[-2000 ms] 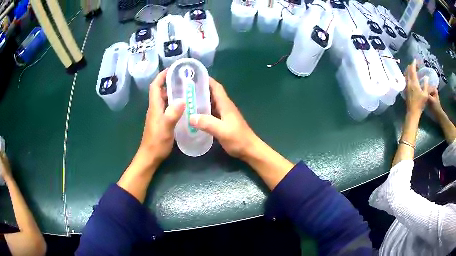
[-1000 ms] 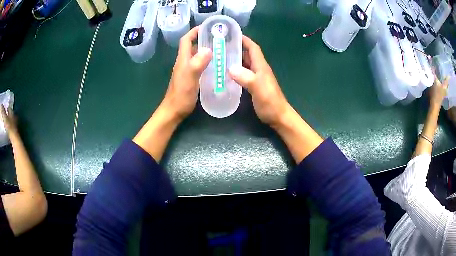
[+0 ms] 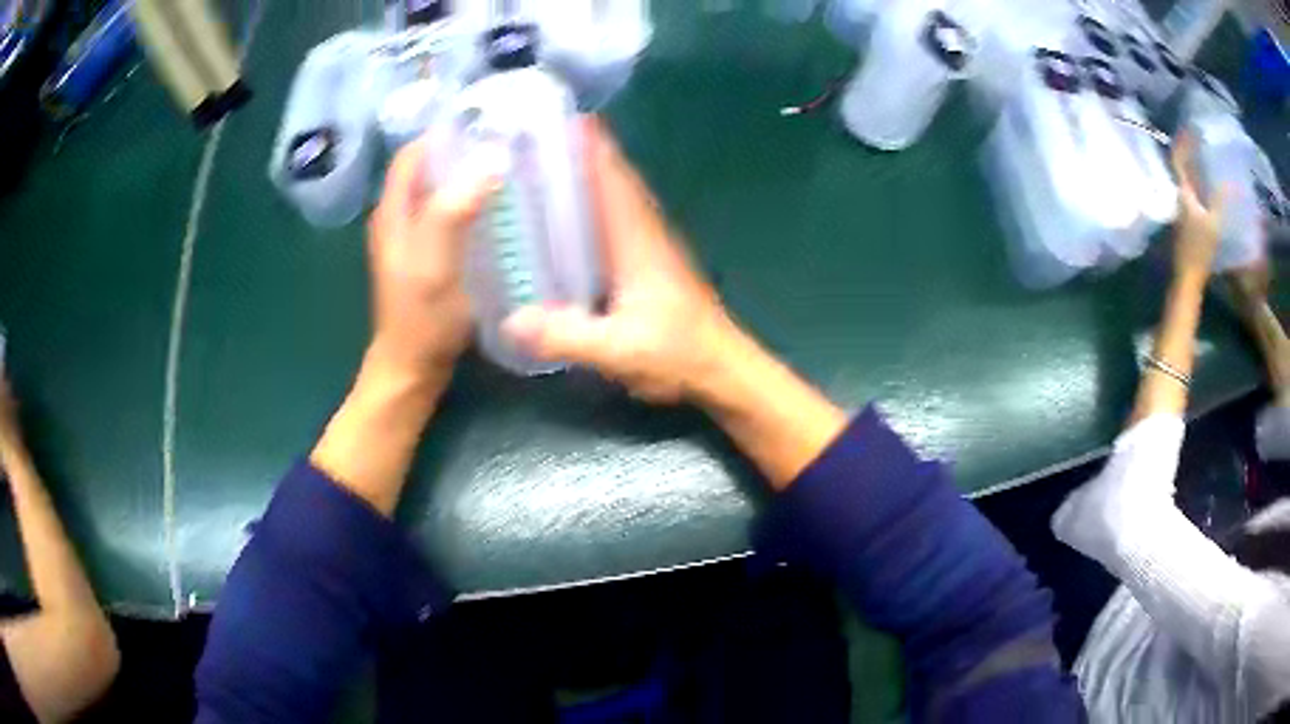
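Note:
A frosted translucent housing (image 3: 548, 212) is held between my two hands above the green table, its long side pointing away from me. The picture is blurred. A green LED strip (image 3: 512, 252) with pale squares runs lengthwise inside it. My left hand (image 3: 425, 262) grips the housing's left side, thumb near the strip's upper part. My right hand (image 3: 630, 290) grips its right side, thumb across the front near the strip's lower end. The far end of the housing is too blurred to show detail.
Housings with black fans (image 3: 328, 149) stand beyond my left hand. More housings (image 3: 1068, 184) stand at right, near another person's hands (image 3: 1200, 226). A person's arm (image 3: 50, 545) is at left. A pale line (image 3: 180, 340) crosses the table (image 3: 849, 325); a cream upright (image 3: 194, 57) stands top left.
The view has shifted, so the table items sit differently. The housing now looks tilted, with more of its side showing, and my right thumb lies lower, over the strip's near end.

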